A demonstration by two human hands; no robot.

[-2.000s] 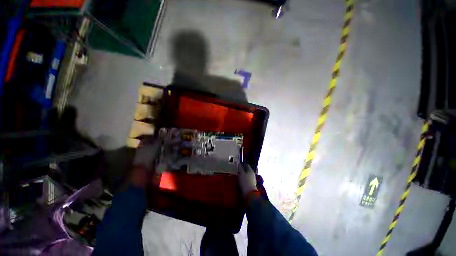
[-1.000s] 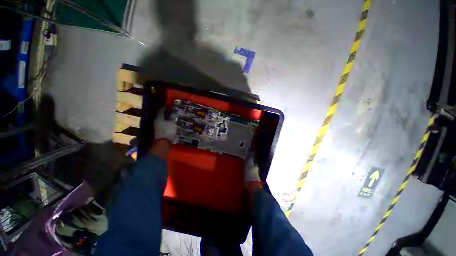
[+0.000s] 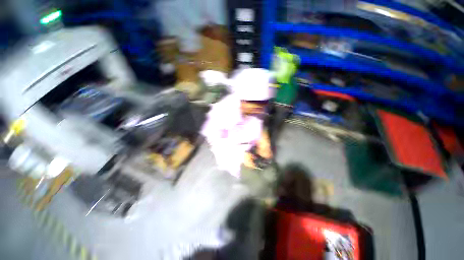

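The view is strongly blurred. A black tote with a bright red liner (image 3: 300,236) is at the bottom, right of centre, cut off by the lower edge. A pale, blurred circuit board (image 3: 340,246) shows inside it towards the right. Neither my left hand nor my right hand can be made out in the picture.
A person in a pale pink coat and white cap (image 3: 234,127) is at the centre. A white machine (image 3: 56,71) is at the left. Blue shelving (image 3: 356,66) fills the upper right. A red-topped green cart or bin (image 3: 412,142) is at the right.
The view has swung up and left from the tote. The person, machine and shelving have come into view, the tote is now low in the picture, and both hands are gone from sight.
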